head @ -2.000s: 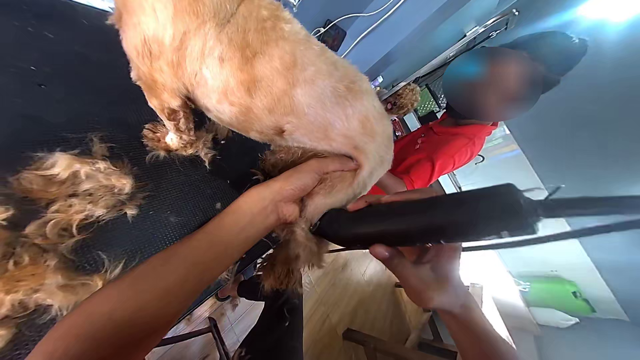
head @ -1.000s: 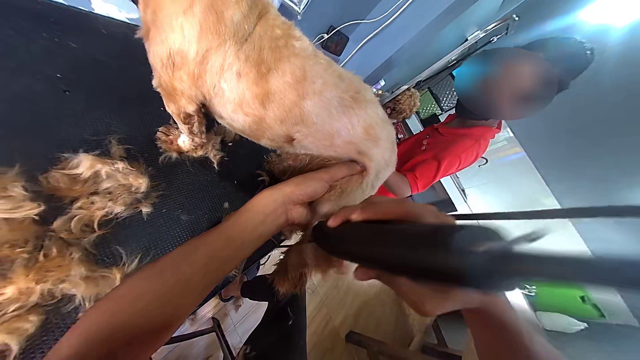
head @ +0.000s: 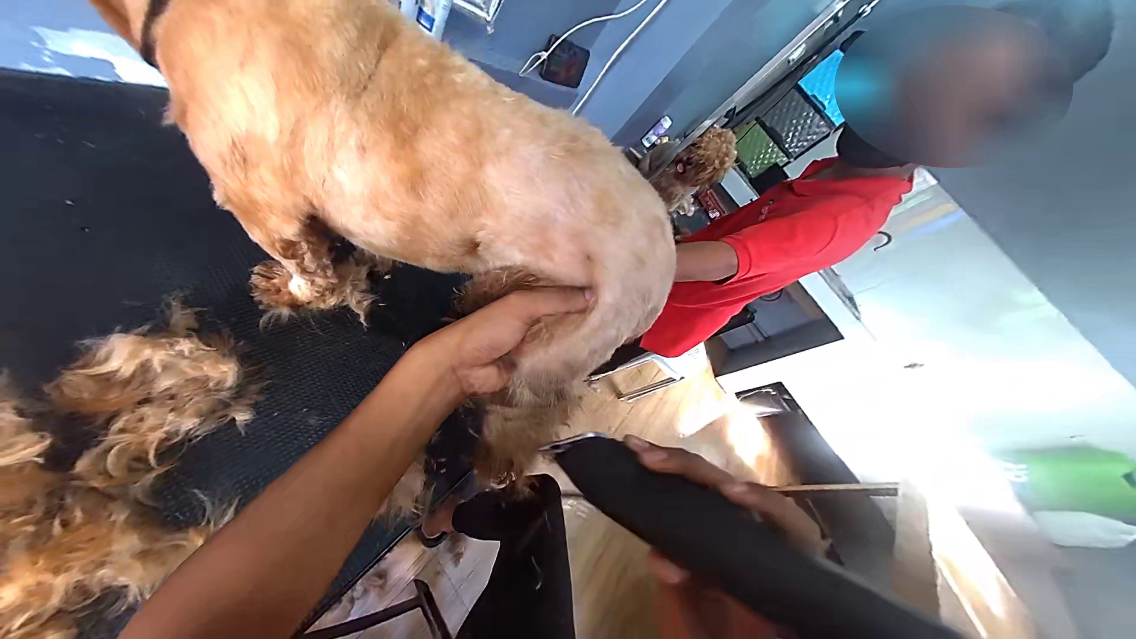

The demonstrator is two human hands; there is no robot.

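A tan dog [head: 426, 169] with a short-clipped body stands on a black textured grooming table [head: 177, 240]. My left hand [head: 493, 342] grips the upper part of its hind leg, thumb and fingers around the thigh. In my right hand [head: 728, 524] is a black electric hair clipper [head: 674, 506], its metal blade close to the longer fur on the lower hind leg [head: 524, 435]. Whether the blade touches the fur cannot be told. Shaggy hair remains on the front paw [head: 306, 284].
Piles of cut fur [head: 160, 390] lie on the table at the left. A co-worker in a red shirt [head: 790, 240] is beyond the dog, near another curly-haired dog [head: 701, 164]. A dark metal stool frame [head: 417, 608] stands below the table edge.
The clipper has moved from beside the upper hind leg down to the lower leg, and its blade now shows. My left hand keeps its hold on the thigh.
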